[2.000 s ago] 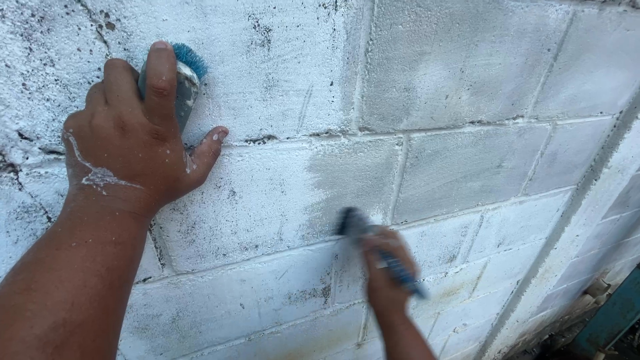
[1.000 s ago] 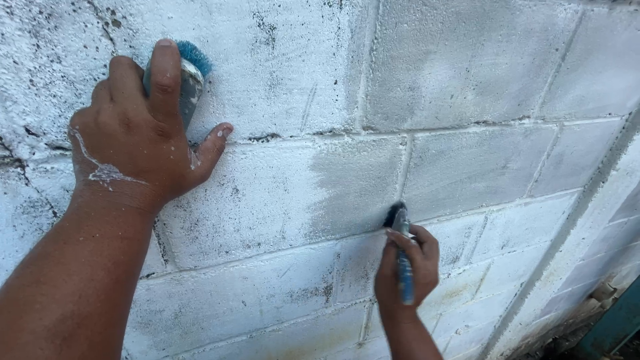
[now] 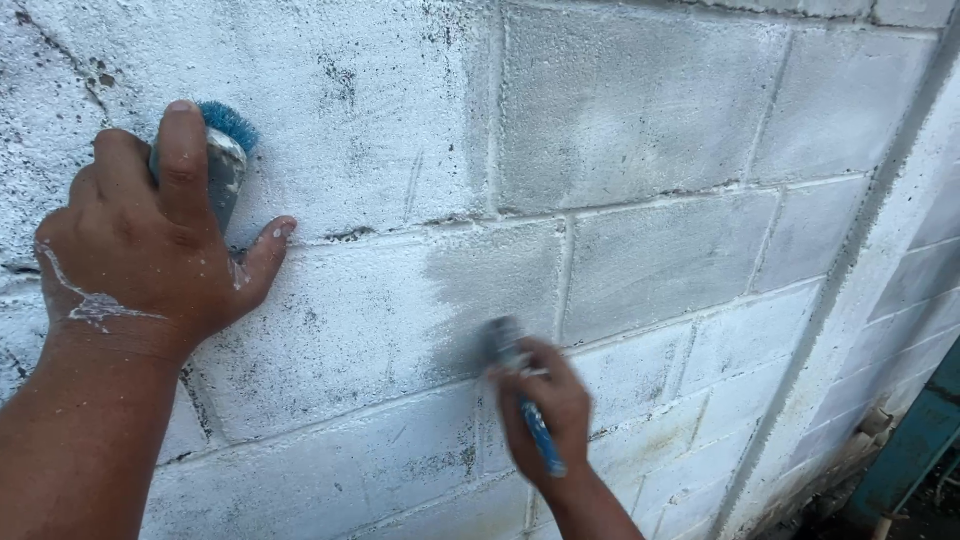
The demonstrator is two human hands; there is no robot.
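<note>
My left hand [image 3: 135, 232], streaked with white paint, holds a scrub brush [image 3: 229, 124] with blue bristles and a worn grey body against the wall. My right hand [image 3: 544, 405] grips a paintbrush [image 3: 541, 435] by its blue, paint-marked handle. The paintbrush's dark bristles are blurred and lie on the wall at the lower part of a grey, wet-looking patch [image 3: 495, 285]. That patch has a ragged left edge against the whiter, dark-speckled surface of the concrete block wall [image 3: 337, 322].
More grey-toned blocks [image 3: 637, 105] spread to the upper right. A vertical pillar [image 3: 847, 300] runs down the wall's right side. At the lower right are a green metal beam [image 3: 907, 442] and a short pipe end [image 3: 876, 421]. A crack [image 3: 67, 56] marks the upper left.
My right hand has moved left with the paintbrush since one second ago, from near the vertical joint onto the grey patch. My left hand keeps its place on the wall.
</note>
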